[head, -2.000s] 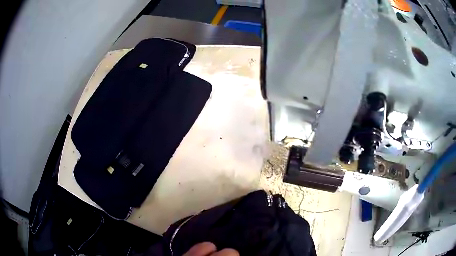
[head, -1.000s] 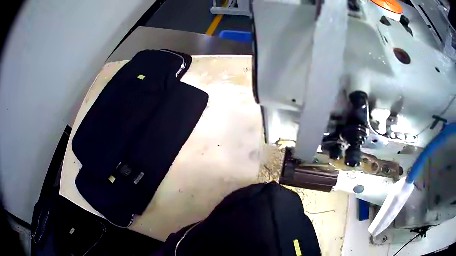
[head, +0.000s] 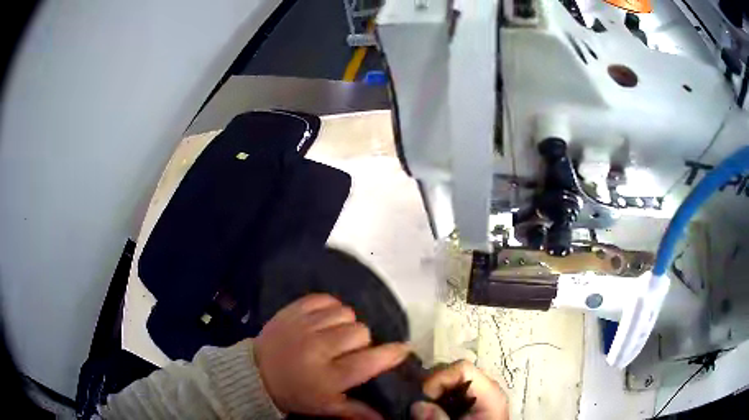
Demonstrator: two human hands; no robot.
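Note:
A dark fabric workpiece [head: 365, 295] is bunched and blurred at the lower middle, raised over the edge of the flat panels. My left hand [head: 324, 357] grips it from the left, in a pale knitted sleeve. My right hand [head: 466, 392] pinches its lower right end near the bottom edge of the view; a small dark pointed thing shows at these fingers, too blurred to name. Flat dark panels [head: 222, 213] with rounded corners and small yellow labels lie on the cream table [head: 394, 238] at the left.
The white sewing machine head [head: 526, 107] fills the upper right. Its dark mechanism [head: 558, 197] stands above a brown ridged block [head: 513, 291]. A blue hose [head: 698, 197] ends in a white nozzle [head: 636, 324] at the right. More dark fabric hangs at the lower left.
Both hands have come into view with the workpiece, which has moved up and left over the panels. The view has shifted, so the machine head sits further left.

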